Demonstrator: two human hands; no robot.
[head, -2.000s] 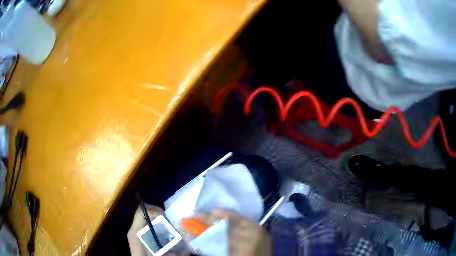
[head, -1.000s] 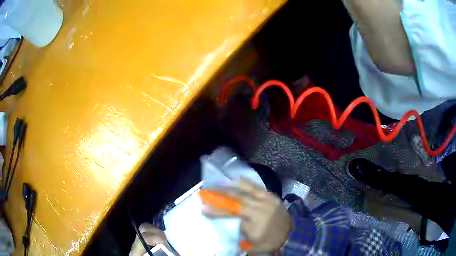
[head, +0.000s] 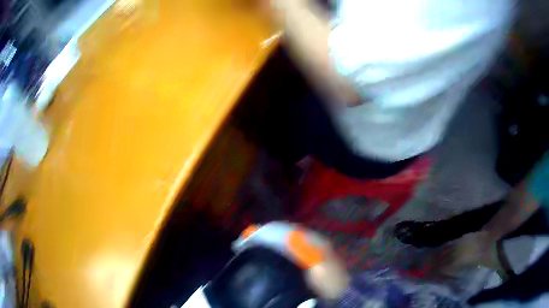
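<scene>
The picture is blurred. A security camera (head: 256, 280) is at the bottom edge, below the table's edge. Its rounded black head faces up, and a white part of its housing shows at the lower left. My right hand (head: 316, 258), with orange finger cots, reaches over the top of the black head. It holds a pale wiping cloth (head: 274, 231) against the head's upper rim. My left hand is not in view.
The curved orange table (head: 132, 132) fills the left, with a whitish bottle (head: 29, 135) and black cable ends (head: 27, 252) at its left side. A person in a white top (head: 415, 54) sits at upper right above a red stool (head: 361, 198). Another person's arm shows at right.
The black head has come up into view in place of the white housing. My right hand and the cloth now lie over it. My left hand and the red coiled hose have left view.
</scene>
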